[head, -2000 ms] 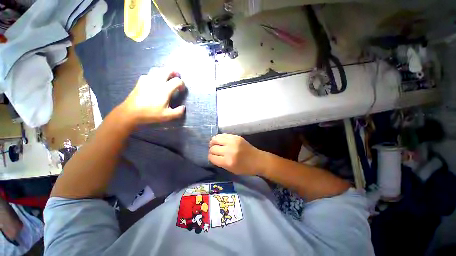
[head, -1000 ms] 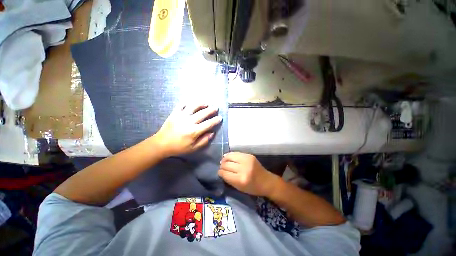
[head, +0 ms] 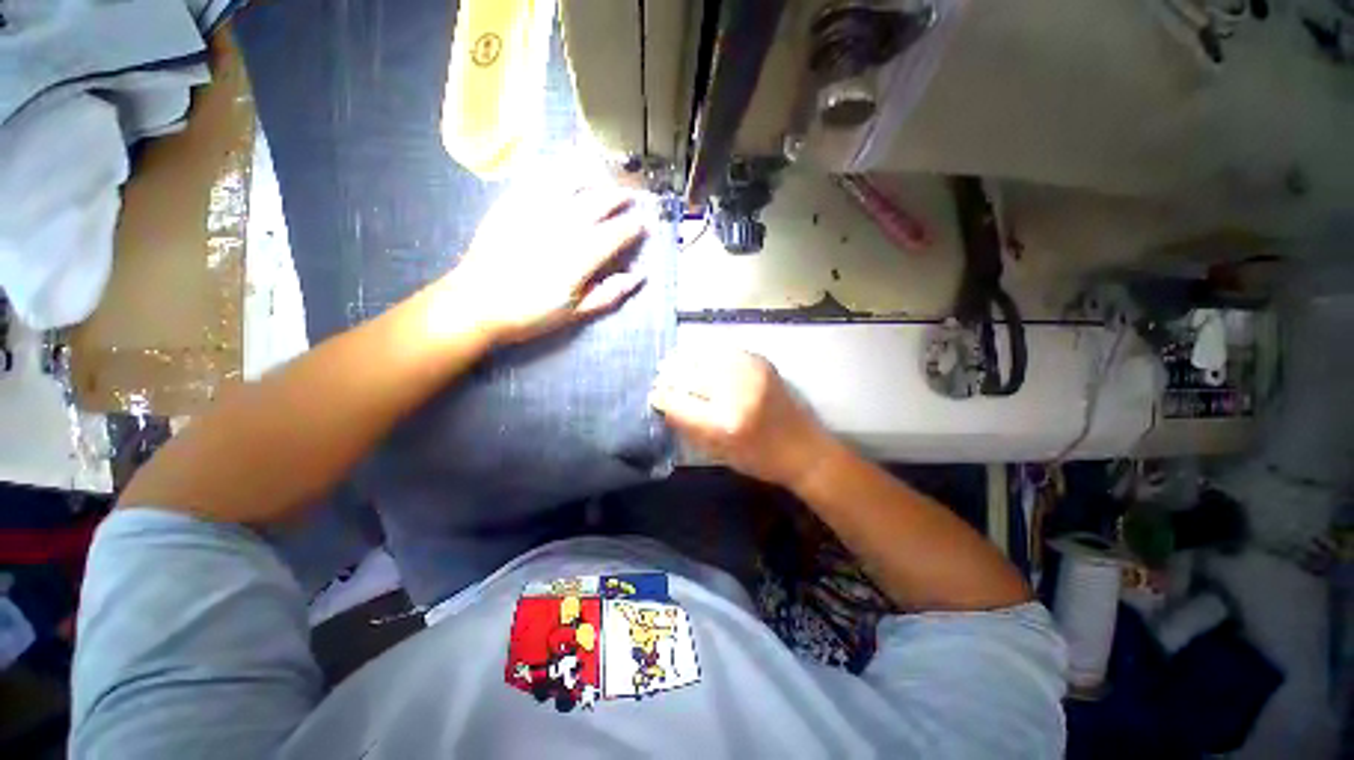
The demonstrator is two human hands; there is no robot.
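A dark blue-grey fabric panel [head: 505,401] lies on the machine table and hangs over its front edge towards my lap. My left hand [head: 557,260] lies flat on the panel just left of the needle area, fingers slightly apart, brightly lit. My right hand [head: 728,404] pinches the panel's right edge near the front of the table. The presser foot and needle [head: 680,215] are at the panel's right edge, beyond my left fingertips; glare blurs detail there. The cream sewing machine head [head: 639,89] stands above.
Dark scissors [head: 988,290] and a pink-handled tool [head: 888,211] lie right of the needle. A yellow lamp piece [head: 493,89] hangs left of it. Pale cut pieces [head: 67,193] and brown cardboard [head: 164,297] are at the left. A white thread cone [head: 1088,616] stands below right.
Over the last second, my left hand has moved forward to beside the needle with the panel. My right hand has moved forward too, still holding the edge. Earlier, the view shifted relative to the machine.
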